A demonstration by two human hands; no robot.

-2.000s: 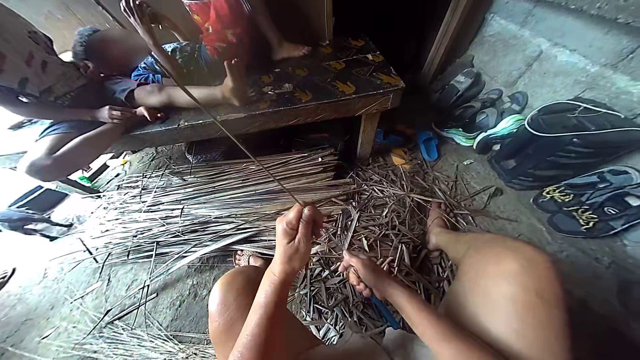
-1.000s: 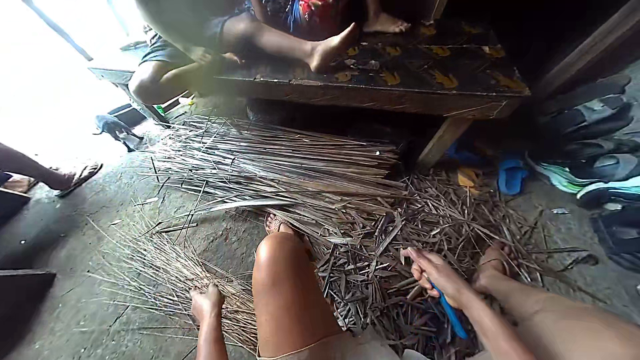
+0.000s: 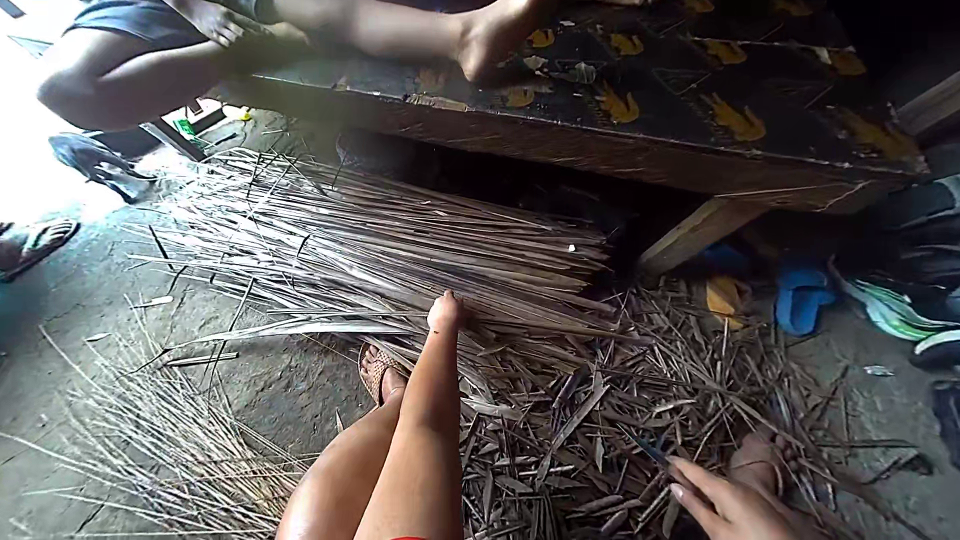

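Observation:
My left hand (image 3: 445, 313) reaches onto the large pile of long dry palm fronds (image 3: 360, 232); its fingers are mostly hidden, so I cannot tell whether it grips one. At the lower right my right hand (image 3: 720, 491) holds a knife (image 3: 649, 452), its dark blade pointing up and left over a heap of dry leaf scraps (image 3: 570, 427). A bundle of thin stripped ribs (image 3: 187, 450) lies on the ground at the lower left, beside my left knee.
A wooden bench (image 3: 600, 142) with a person's bare legs (image 3: 390, 30) on it spans the top. Blue slippers (image 3: 802, 300) and other shoes (image 3: 892, 307) lie at the right. Another person's sandalled foot (image 3: 37, 244) is at the left edge, near a small dark animal (image 3: 97, 161).
My left hand has moved from the thin ribs at the lower left to the pile of fronds. The knife stays in my right hand. The view has shifted.

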